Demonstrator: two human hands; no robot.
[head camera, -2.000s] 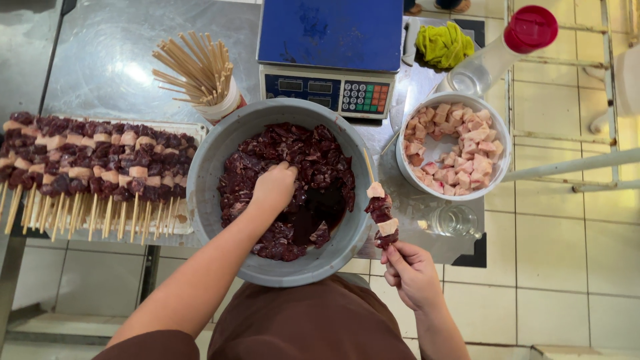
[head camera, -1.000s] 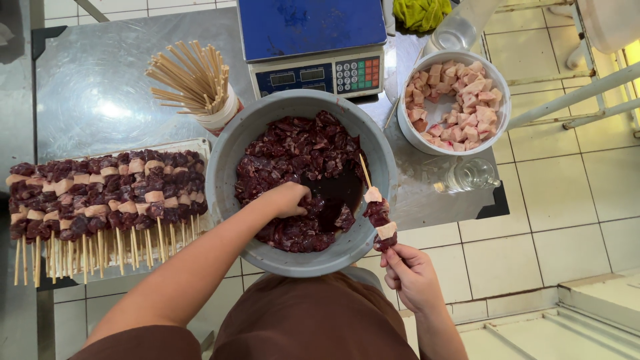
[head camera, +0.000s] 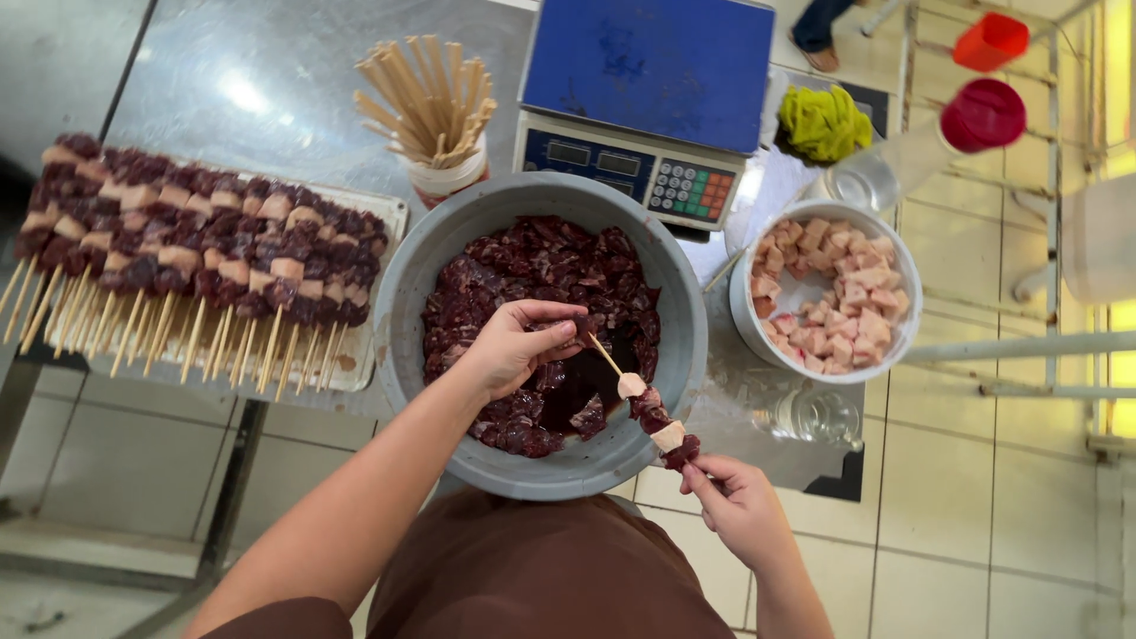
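Observation:
My left hand (head camera: 524, 346) pinches a piece of dark red meat (head camera: 581, 330) against the tip of a wooden skewer (head camera: 607, 353), above a round grey tub (head camera: 683, 293) of dark red meat pieces (head camera: 532, 257). My right hand (head camera: 732, 506) grips the lower end of that skewer at the tub's lower right rim. Dark meat and pale fatty cubes (head camera: 667, 435) alternate along the skewer. To the right, a white round container (head camera: 741, 328) holds pale pink cubes (head camera: 852, 302). Reddish liquid lies in the tub's lower right part.
Loaded skewers (head camera: 204, 235) are piled on a white tray (head camera: 390, 222) at left. Bare skewers (head camera: 435, 98) stand in a tub behind. A blue-topped digital scale (head camera: 648, 71), a yellow-green cloth (head camera: 825, 122), a clear jar (head camera: 821, 417) and a red-lidded container (head camera: 981, 115) are farther around. A person's foot (head camera: 821, 58) shows at top.
My left hand has come up from the meat in the tub to the skewer tip, now with a piece of meat in its fingers. My right hand still holds the skewer, which now tilts more leftward.

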